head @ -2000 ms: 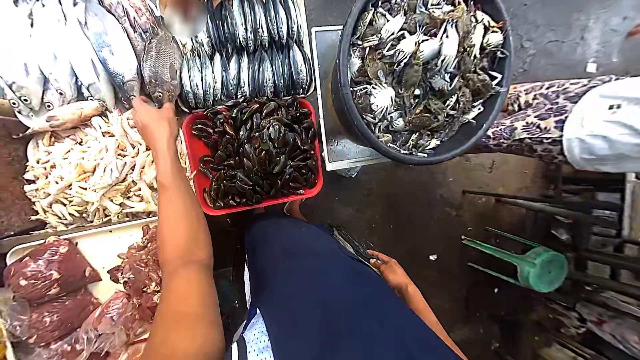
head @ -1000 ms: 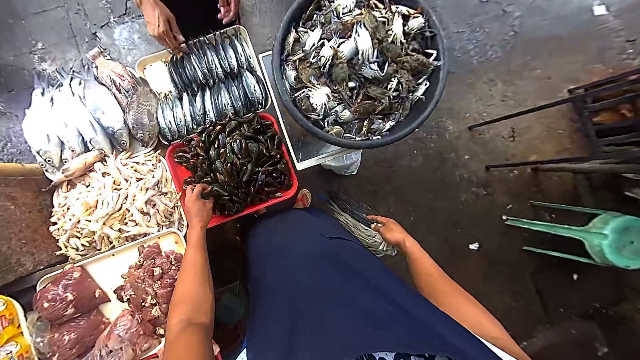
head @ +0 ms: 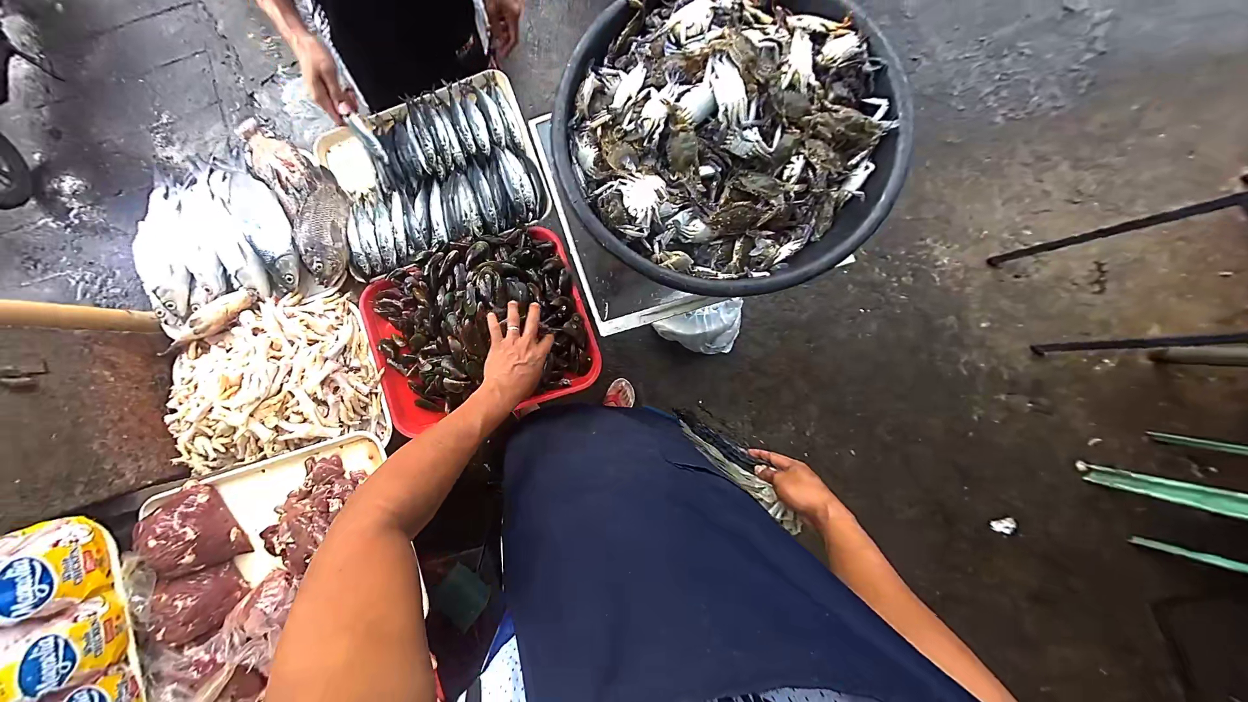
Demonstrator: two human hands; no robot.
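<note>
My left hand (head: pixel 519 353), a ring on one finger, lies with spread fingers on the dark mussels (head: pixel 458 312) heaped in a red plastic tray (head: pixel 398 402). Down at my right side, my right hand (head: pixel 795 485) has its fingers on a bundle of thin plastic strips or bags (head: pixel 731 463), partly hidden by my dark blue apron (head: pixel 624 546). Rows of small silvery fish (head: pixel 429 210) fill a tray behind the mussels. A black tub (head: pixel 882 210) of crabs (head: pixel 726 136) stands to the right. Pale chicken feet (head: pixel 273 380) are heaped to the left.
Larger fish (head: pixel 234 229) lie at the left, and raw meat (head: pixel 190 531) in a white tray (head: pixel 255 492) below. Yellow packages (head: pixel 58 614) sit at bottom left. Another person's hand (head: pixel 322 78) holds a small fish at the fish tray. Green legs (head: pixel 1170 487) stick in at right.
My left hand has moved from a fish at the left to the mussels, first at the tray's left edge, now further right with fingers spread. The view has shifted.
</note>
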